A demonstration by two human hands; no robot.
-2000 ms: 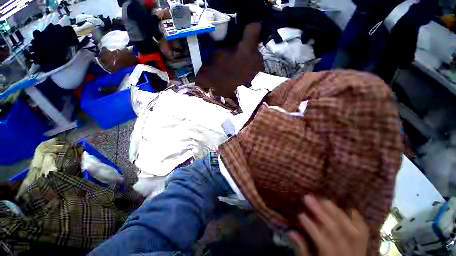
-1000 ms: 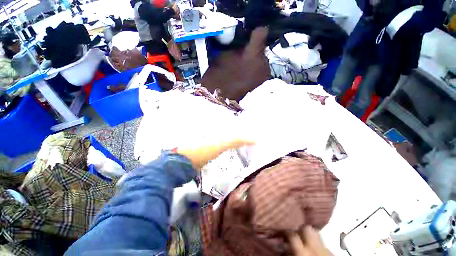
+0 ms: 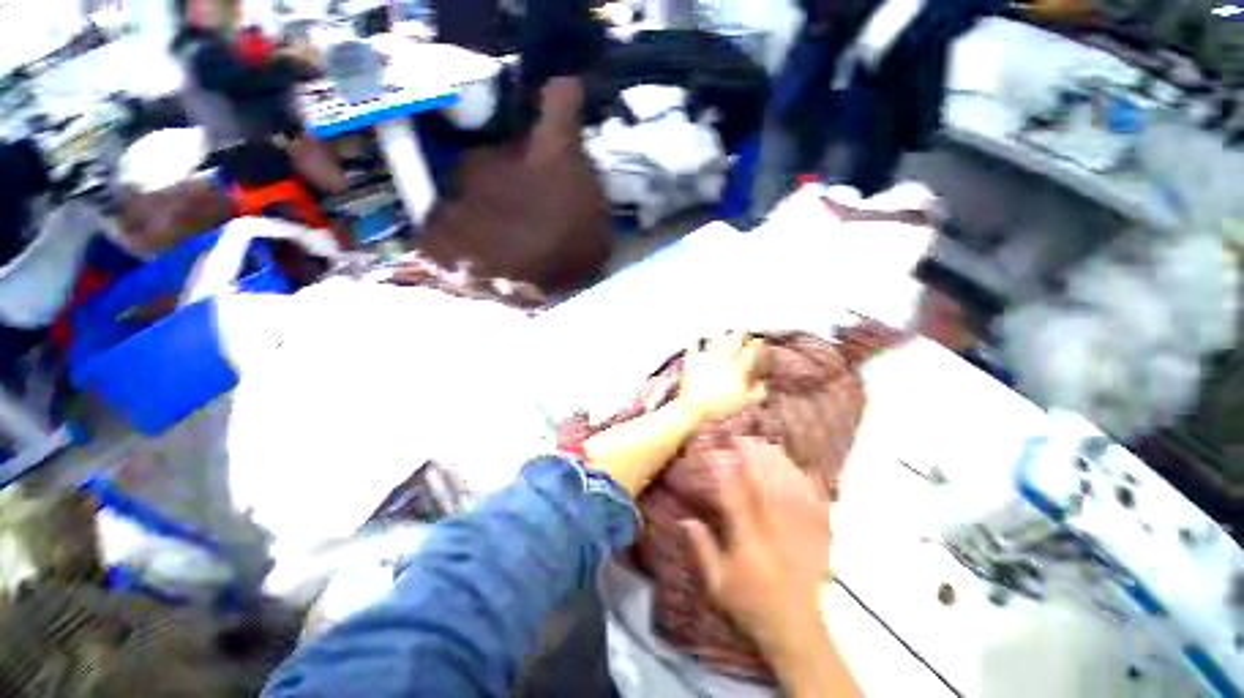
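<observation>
The red-brown checked garment [image 3: 812, 396] lies bunched on the white sewing table, with white lining [image 3: 655, 641] showing at its lower edge. My left hand [image 3: 723, 378] rests on the garment's upper part, fingers spread. My right hand [image 3: 764, 539] lies flat on it, nearer to me, fingers apart. Neither hand visibly grips the fabric. The picture is blurred.
The white sewing machine [image 3: 1119, 545] with a blue stripe stands at the right. A large white fabric heap [image 3: 368, 396] lies at the left. White padded pieces [image 3: 853, 252] sit at the table's far end. A blue bin [image 3: 150, 348] and plaid garments [image 3: 123, 641] are at the left.
The view has turned to the right. The garment lies flatter and farther up the table. My left hand has moved from the white fabric onto the garment, and my right hand has moved forward over it.
</observation>
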